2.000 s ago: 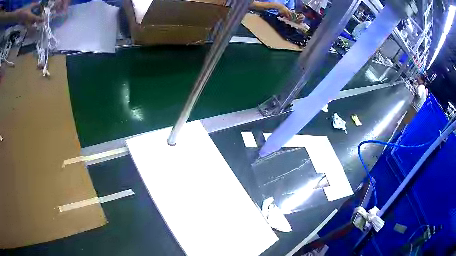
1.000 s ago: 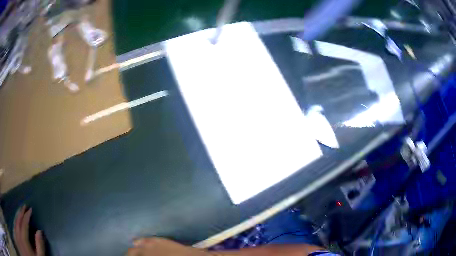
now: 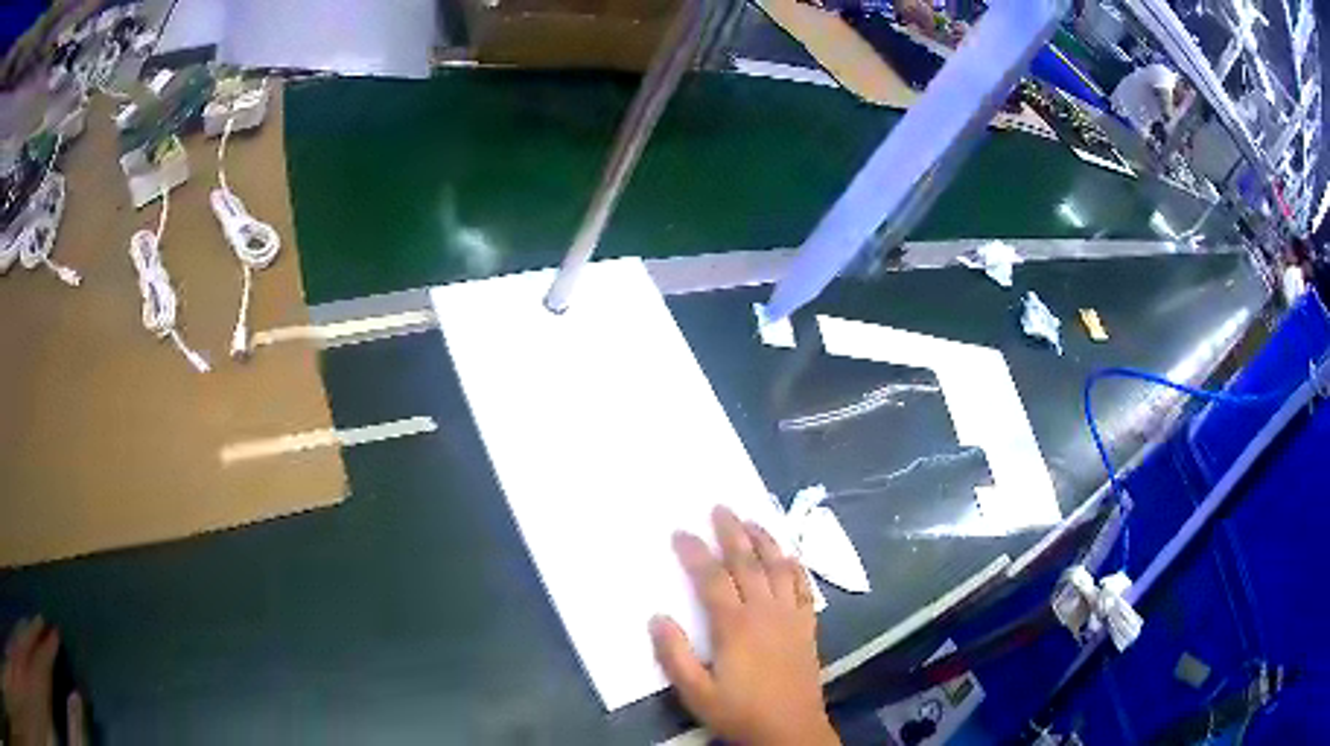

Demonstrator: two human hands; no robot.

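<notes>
A long plain white board [image 3: 584, 452] lies on the dark green bench [image 3: 438, 598], its far end at the foot of a metal post. My right hand [image 3: 751, 634] is bare and rests palm down on the board's near right part, fingers spread, holding nothing. My left hand [image 3: 29, 685] is at the lower left corner, cut off by the edge; only some fingers show, apart, over the bench. A crumpled white wipe [image 3: 829, 542] lies against the board's right side, beside my right fingers.
A cardboard sheet [image 3: 175, 423] at left bears adapter units with bundled white cables [image 3: 245, 233]. Masking tape strips [image 3: 387, 433] join it to the bench. Clear film edged by white paper strips [image 3: 1006, 423] lies right. A metal post [image 3: 627, 161] and green conveyor [image 3: 423, 190] are behind. A small yellow piece [image 3: 1094, 324] lies far right.
My right hand has moved up from the bottom edge onto the white board. My left hand is lower and further left, more cut off. The view has shifted, with more of the conveyor showing than one second ago.
</notes>
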